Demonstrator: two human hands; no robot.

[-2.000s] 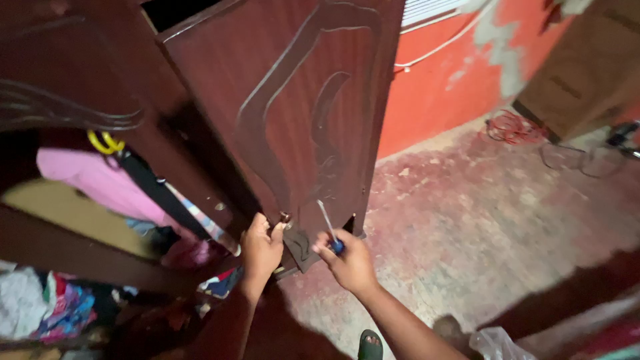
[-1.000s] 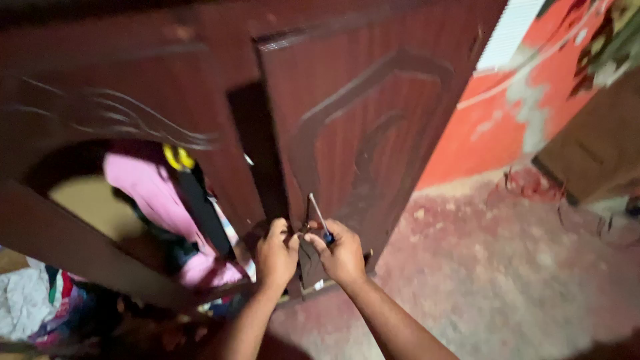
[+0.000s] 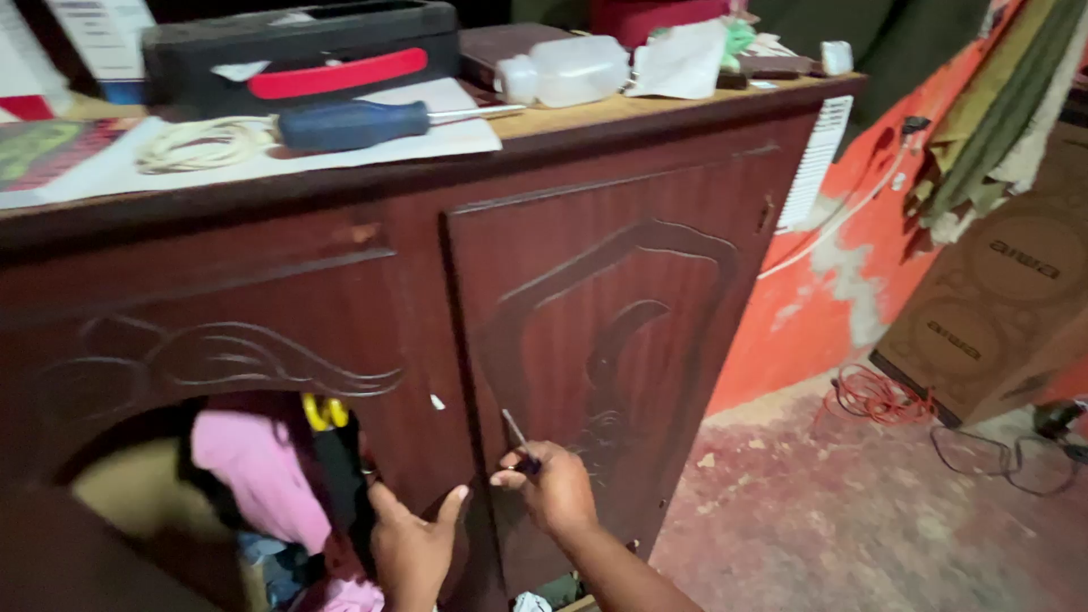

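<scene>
My right hand [image 3: 557, 489] is closed on a small screwdriver [image 3: 517, 429], its shaft pointing up in front of the carved cabinet door [image 3: 612, 340]. The door stands nearly flush with the dark wooden cabinet front. My left hand [image 3: 416, 540] rests against the frame strip left of the door, thumb and fingers spread, with nothing seen in it. Left of that hand, pink cloth [image 3: 259, 476] and yellow handles [image 3: 325, 412] show through an arched opening.
On the cabinet top lie a larger blue screwdriver [image 3: 353, 126], a coiled white cord [image 3: 204, 144], a black toolbox [image 3: 297, 72] and a plastic bottle [image 3: 565, 72]. Right of the cabinet are an orange wall [image 3: 756, 357], a speaker [image 3: 1003, 289] and red cable [image 3: 875, 395] on the floor.
The door has swung in towards the cabinet front. My left hand has come off the door's edge area and opened on the frame. The view has tilted up to show the cabinet top.
</scene>
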